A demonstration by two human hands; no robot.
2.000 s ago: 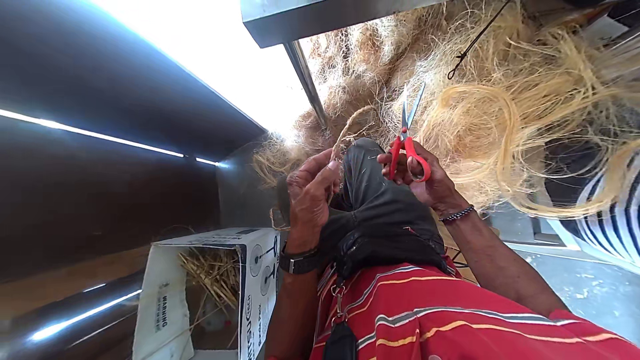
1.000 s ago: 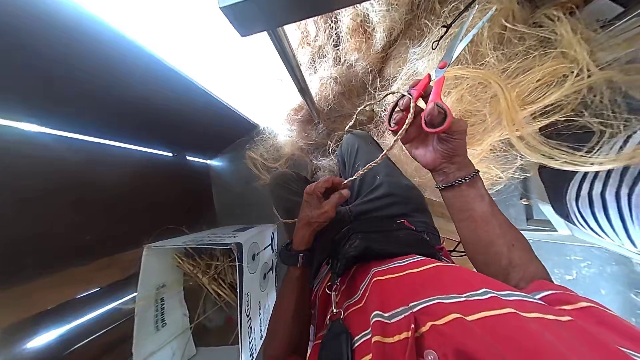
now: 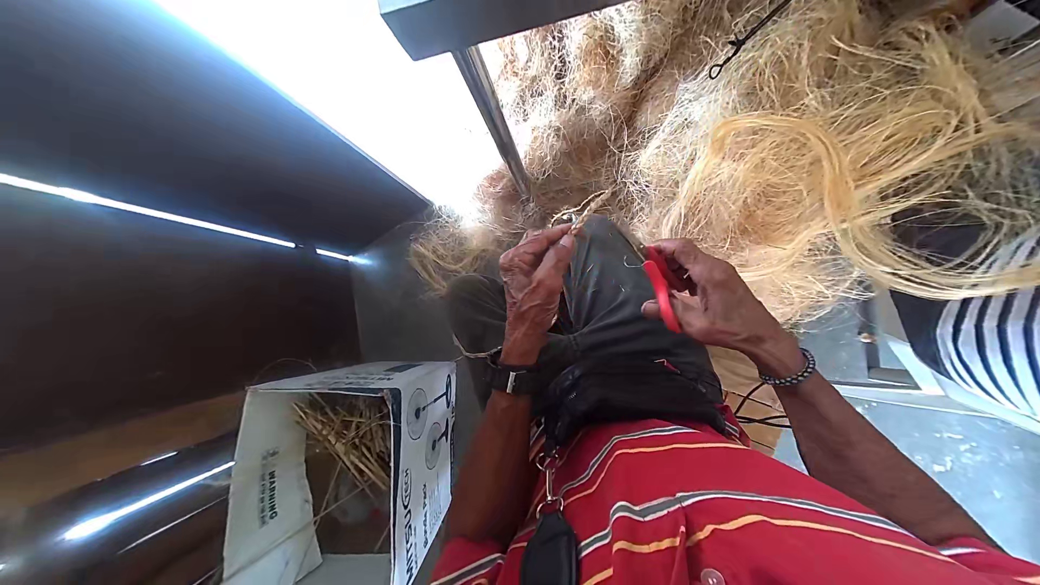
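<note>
My left hand (image 3: 535,284), a watch at its wrist, pinches a thin braided fiber cord (image 3: 591,203) between thumb and fingertips over my knee. The cord's upper part loops just beyond the fingertips, and a thin strand hangs by the watch. To the right, my right hand (image 3: 705,296) holds scissors with red handles (image 3: 662,288), low over the thigh. Their blades point up and left and are hard to make out. Small fiber clippings lie on my dark trousers (image 3: 605,284).
A large heap of pale, loose fibers (image 3: 756,179) fills the area beyond my knees. A metal post (image 3: 491,118) stands ahead. An open cardboard box (image 3: 272,487) with straw-like stalks (image 3: 349,439) is at lower left. Black-and-white striped cloth (image 3: 987,349) shows at right.
My right hand has come down toward my lap with the scissors; one second ago it held them higher, with the cord stretched between both hands. My left hand has moved up toward the knee.
</note>
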